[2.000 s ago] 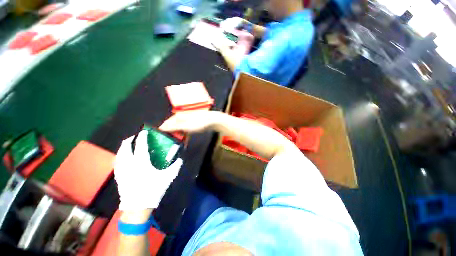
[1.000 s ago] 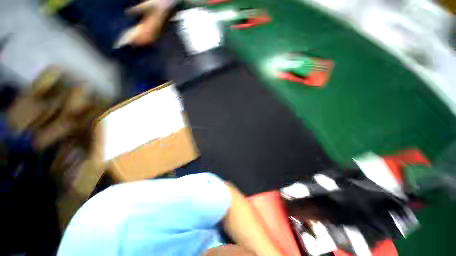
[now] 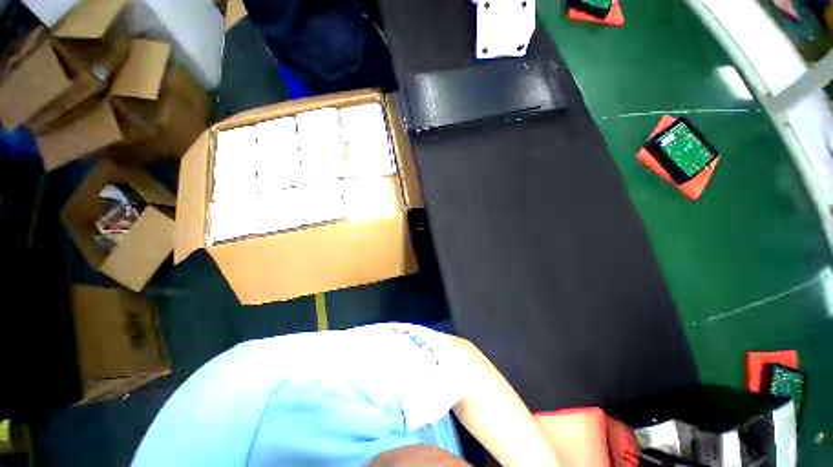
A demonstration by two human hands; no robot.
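Note:
Neither of my hands is in view; my left forearm runs out of the bottom edge. Beside it a red foam block (image 3: 571, 436) lies at the bench end, next to the screw feeder (image 3: 781, 436), which the bottom edge cuts off. A board unit (image 3: 685, 149), a green board in a black frame, lies on a red foam pad (image 3: 696, 188) on the belt. Another board unit (image 3: 787, 387) lies partly over its red pad (image 3: 760, 363) beside the feeder. A third unit shows at the top edge.
An open carton (image 3: 315, 264) of white boxes (image 3: 301, 169) stands left of the black bench (image 3: 539, 246). A glossy black piece (image 3: 484, 96) and a white plate with holes (image 3: 505, 29) are farther along the bench. More open cartons (image 3: 137, 337) stand at the left. The green belt (image 3: 658, 82) curves along the right.
The view has swung from the foam-pad carton side to the white-box carton side. The gloved hand holding a board unit and the bare hand have left the picture.

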